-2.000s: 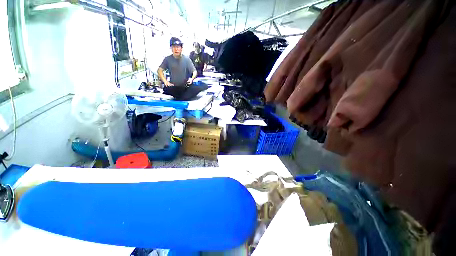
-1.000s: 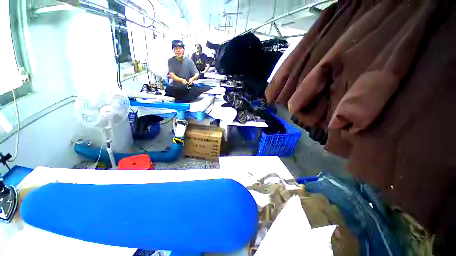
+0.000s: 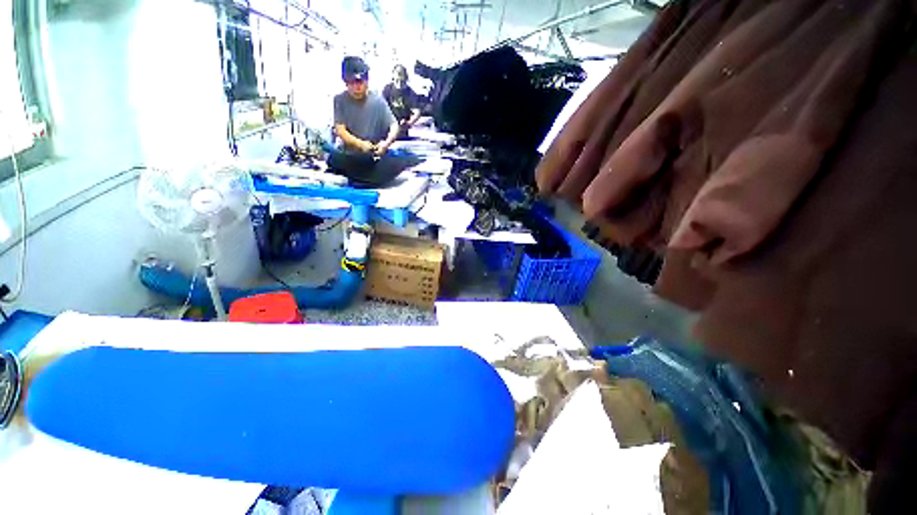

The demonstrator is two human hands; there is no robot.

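Note:
No hand of mine is in the picture. Nearest in front of me is the long rounded blue ironing board (image 3: pixel 271 414), above the white table (image 3: pixel 131 488). At its right end lie tan cloth pieces (image 3: pixel 548 387) and a white piece (image 3: pixel 593 463) with pointed corners. The steam iron (image 3: pixel 9 387) is cut off by the left edge, with only part of its metal soleplate showing.
Brown garments (image 3: pixel 784 201) hang close on the right, above blue cloth (image 3: pixel 704 412). Beyond the table stand a white fan (image 3: pixel 206 201), a red stool (image 3: pixel 264 308), a carton (image 3: pixel 404 270) and a blue crate (image 3: pixel 551 274). Two people (image 3: pixel 362 121) are at tables farther back.
The view has shifted slightly, so less of the iron shows at the left edge. The nearer far-off person has brought their hands together and lowered their head. The things on the table have not moved.

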